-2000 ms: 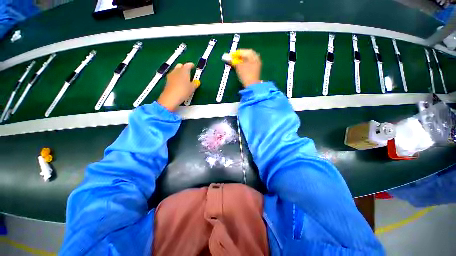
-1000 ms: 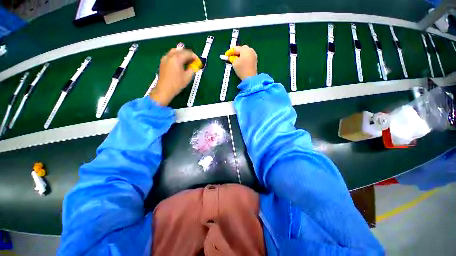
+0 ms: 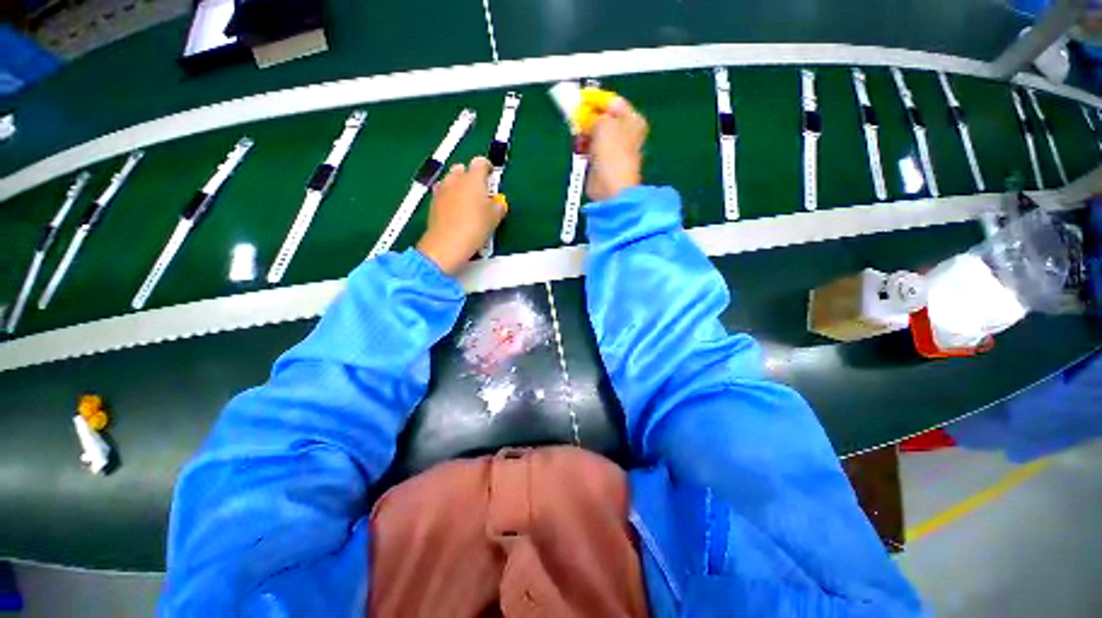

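Observation:
Smartwatches with dark cases and long white straps lie in a row on the green belt. My left hand (image 3: 463,215), with yellow at a fingertip, is over the lower strap of one watch (image 3: 499,151); whether it grips the strap is hidden. My right hand (image 3: 614,147) is over the upper part of the watch to its right (image 3: 574,208). Its fingers hold a small white piece (image 3: 566,99) beside yellow finger cots (image 3: 593,108). The fingers partly cover that watch's case.
A pink and white scrap pile (image 3: 502,338) lies on the bench before me. A white piece with an orange-yellow top (image 3: 92,432) lies far left. At right are a tan box (image 3: 844,307), a red container (image 3: 928,338) and a clear bag (image 3: 1034,256). A black box (image 3: 272,22) stands beyond the belt.
My left hand has moved down from the case level to the lower strap. My right hand has moved slightly right and up, lifting the white piece off the case. Several watches have shifted right in view.

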